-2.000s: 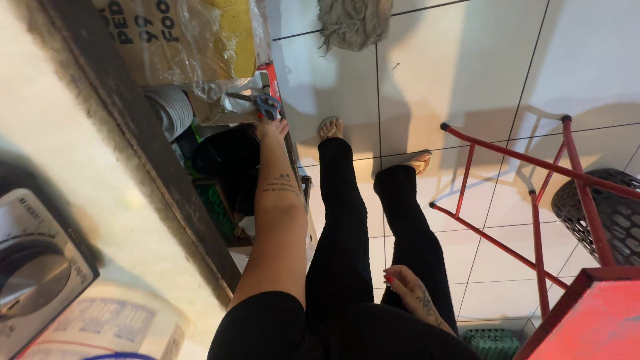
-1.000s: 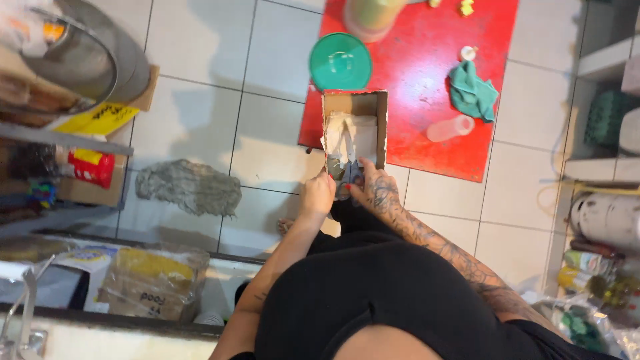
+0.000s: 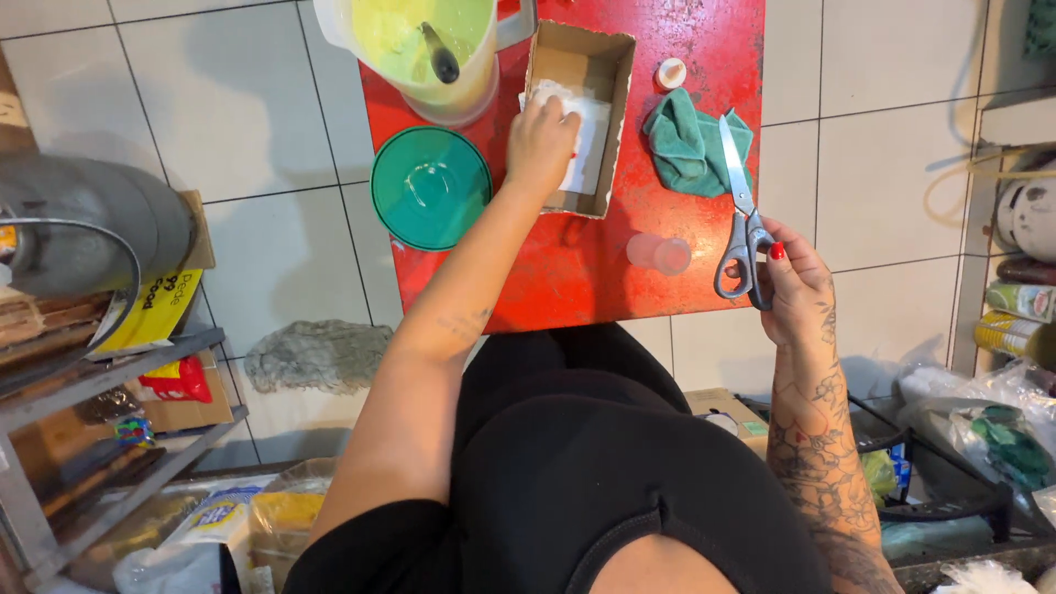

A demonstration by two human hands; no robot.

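Note:
My right hand (image 3: 788, 280) holds a pair of scissors (image 3: 742, 210) by the grey handles, over the right edge of the red table (image 3: 528, 289). The blades look closed and point away from me. My left hand (image 3: 540, 153) reaches into an open cardboard box (image 3: 615, 124), its fingers on white paper or plastic packets (image 3: 587, 148); whether it grips one I cannot tell. Left of the box are a round green lid (image 3: 431, 188) and a clear pitcher of pale yellow-green mixture (image 3: 388, 33) with a dark-handled utensil (image 3: 443, 62) in it.
A green cloth (image 3: 689, 144), a small white cap (image 3: 671, 73) and a pinkish translucent bottle (image 3: 658, 253) lie on the table. A grey rag (image 3: 318, 356) is on the tiled floor. At left stand a grey gas cylinder (image 3: 91, 223) and a metal rack (image 3: 115, 375).
My hands were together at the box's near end one second ago. They are now apart: the left inside the box, the right out to the right with the scissors. The view has turned from the shelf to the table.

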